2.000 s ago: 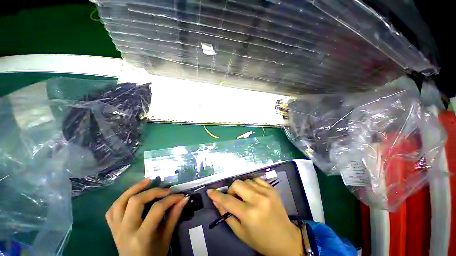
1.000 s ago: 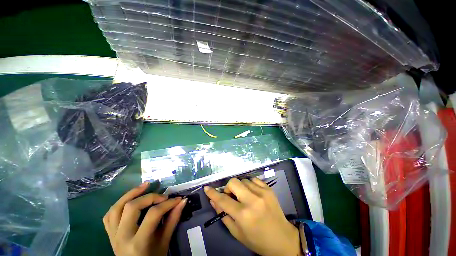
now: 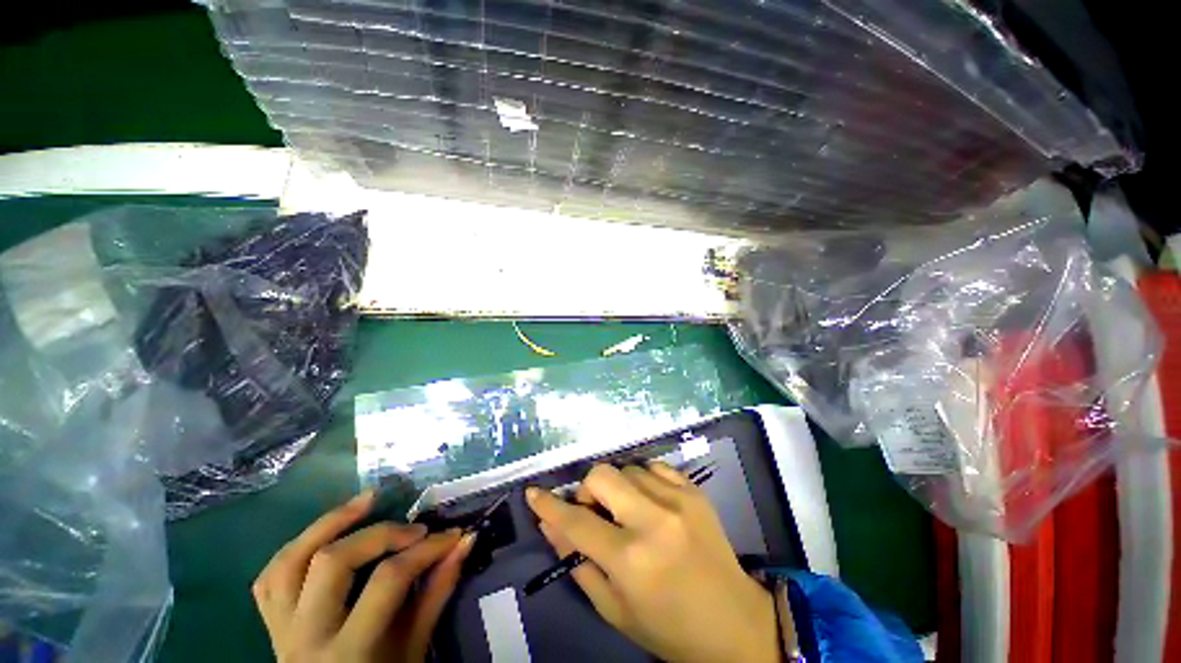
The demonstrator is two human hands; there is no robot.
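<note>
The black tablet back housing lies on a white foam sheet in front of me. My left hand is at its upper left corner, thumb and index finger pinched on a small black part at the dark openings. My right hand rests over the housing and holds a thin dark pen-like stick under its palm; its index fingertip is just right of the corner. The lower part of the housing is cut off by the frame's edge.
A clear adhesive strip lies above the housing. A bag of small black parts is at left, a second clear bag at right beside red and white foam trays. A stack of clear ribbed trays stands on the white shelf.
My left hand has moved slightly down and left, its fingertips shifting at the housing corner. The stick in my right hand has shifted slightly left. The whole view has drifted slightly.
</note>
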